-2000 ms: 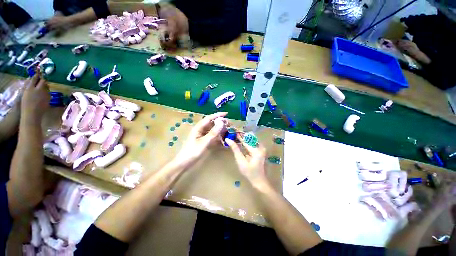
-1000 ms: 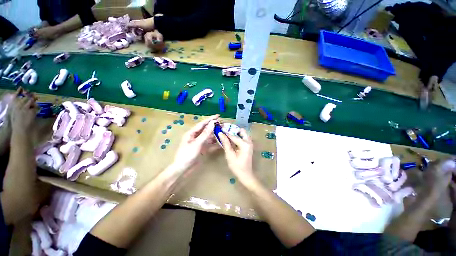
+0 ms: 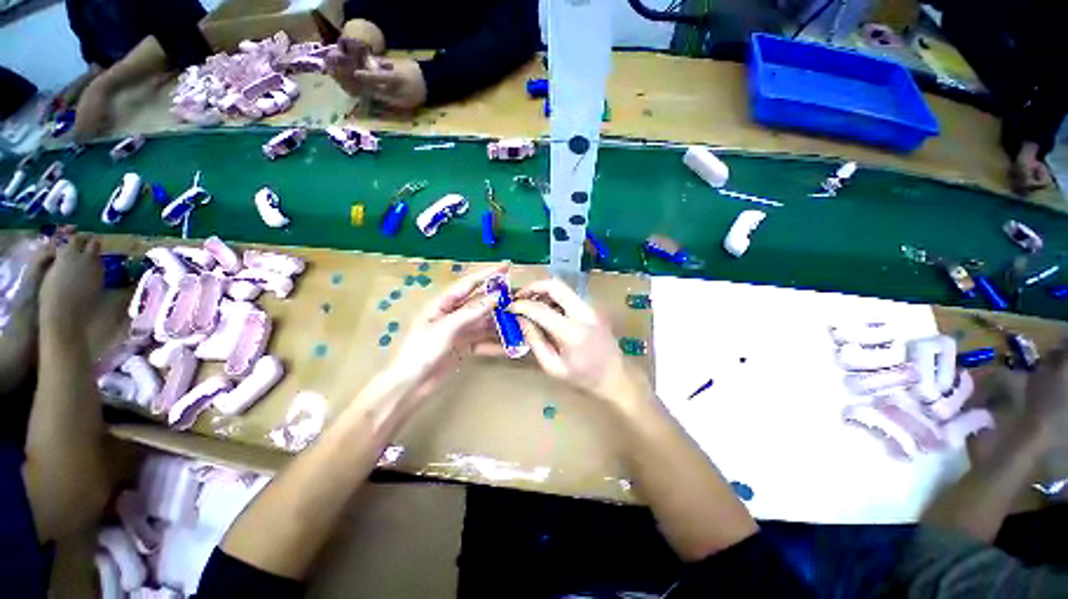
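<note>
A part-filled housing [image 3: 511, 335] with a pinkish-white rim and bright blue inside is held between both hands, above the brown bench and in front of the post. My left hand [image 3: 451, 324] grips it from the left side. My right hand [image 3: 566, 331] is on its right side, with the fingertips at the blue battery. The fingers hide part of the housing, and no separate circuit board can be made out in the hands.
Pink-white housings [image 3: 199, 316] lie heaped at left. A green conveyor belt [image 3: 632, 217] carries housings and blue batteries behind a metal post [image 3: 574, 140]. A white sheet [image 3: 750, 433] with more housings is at right. A blue tray [image 3: 837, 94] is on the far bench. Other people's hands are left, right and opposite.
The green board seen at my right fingers two seconds ago no longer shows. The blue battery now shows inside the housing rim, and both hands have closed in around it. Hands opposite have moved.
</note>
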